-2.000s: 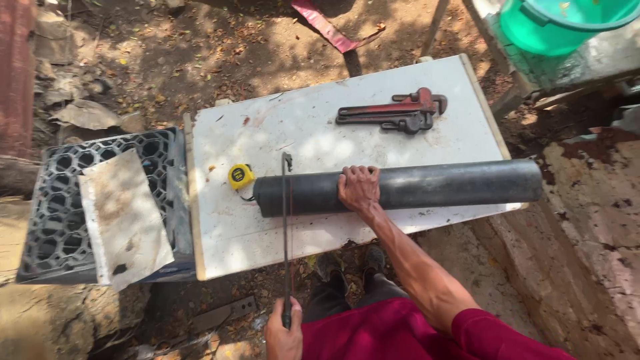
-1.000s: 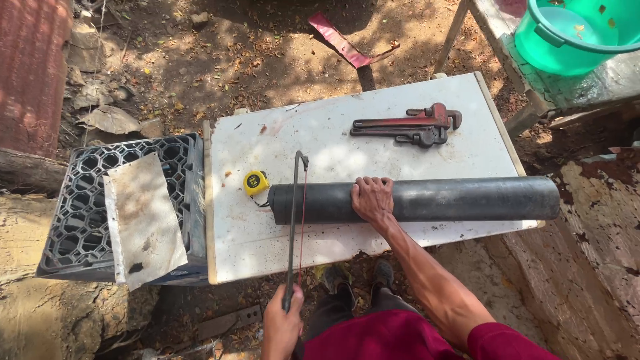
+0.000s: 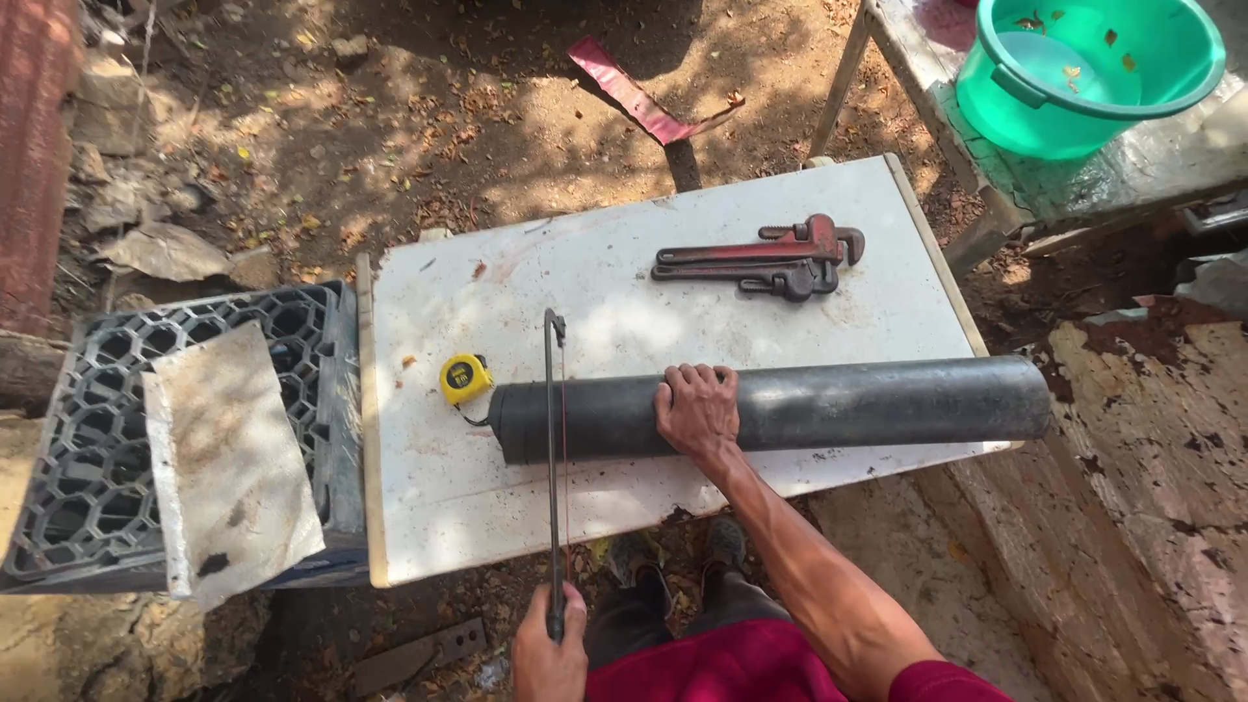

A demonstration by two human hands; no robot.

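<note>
A hacksaw (image 3: 552, 458) with a thin red blade lies across a black plastic pipe (image 3: 877, 402), near its left end. My left hand (image 3: 551, 639) grips the saw's handle below the table's near edge. On top of the pipe, right of the saw, my right hand (image 3: 699, 408) holds it with the fingers curled over. Whether the blade has cut into the pipe cannot be told. Beside the pipe's left end sits a yellow tape measure (image 3: 465, 378). Two pipe wrenches (image 3: 756, 261), at least one red, rest behind the pipe.
The white table (image 3: 468, 292) is small, and the pipe's right end overhangs it. To its left, a black plastic crate (image 3: 341, 429) bears a stained sheet (image 3: 234, 458). A green tub (image 3: 1014, 107) stands on another table (image 3: 1102, 195) at the upper right. Rough stone lies at the right.
My left hand and the hacksaw have moved a little forward across the pipe, away from my body. My right hand keeps its place on the pipe.
</note>
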